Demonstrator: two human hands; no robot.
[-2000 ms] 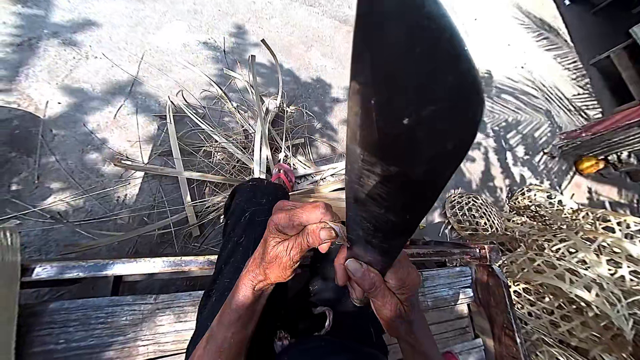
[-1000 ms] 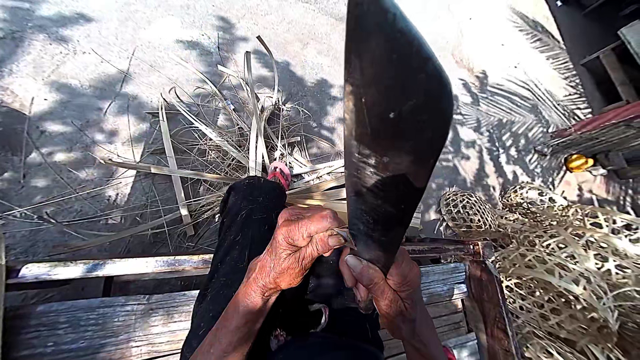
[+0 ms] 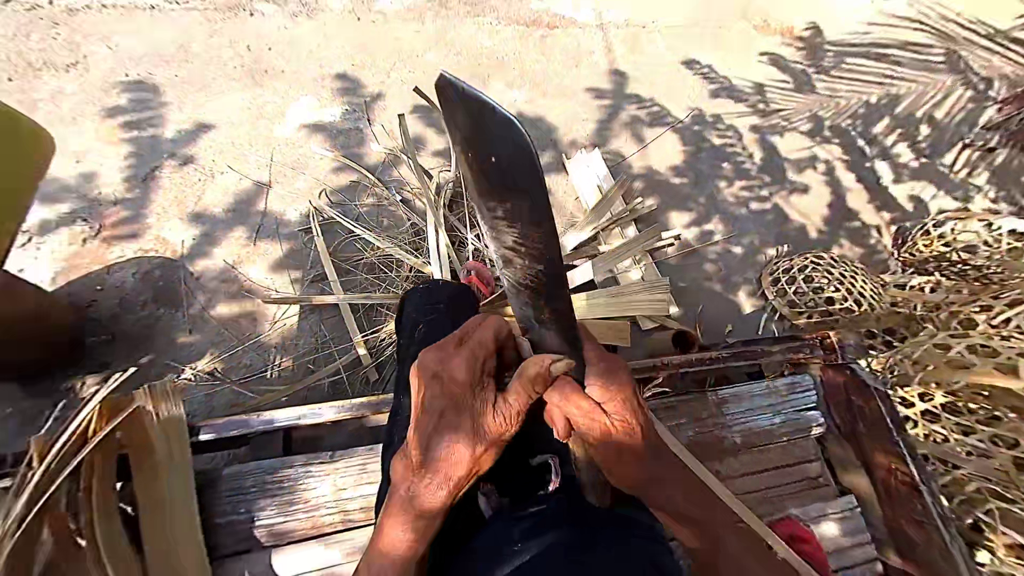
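Note:
A wide, dark machete [image 3: 516,200] points up and away from me, its tip leaning left. My right hand [image 3: 600,416] is closed around its base, and the lower end of the handle shows beneath the fist. My left hand [image 3: 468,392] is at the left of the blade's base, thumb against the right hand, fingers curled and partly hidden. A pale edge shows between its fingers, too small to name surely. From the right hand a thin pale strip [image 3: 720,488] runs down along the right forearm.
I sit on a slatted bench [image 3: 320,488]. Long shavings [image 3: 344,296] and split strips [image 3: 620,300] lie on the ground ahead. Flat strips [image 3: 168,480] stand at lower left. Openwork woven baskets [image 3: 820,284] are heaped at right. Part of a person or object shows at the left edge.
The machete has tilted left and sits lower, its whole tip now in view. My left thumb has come over against my right hand. A pale strip now shows along my right forearm.

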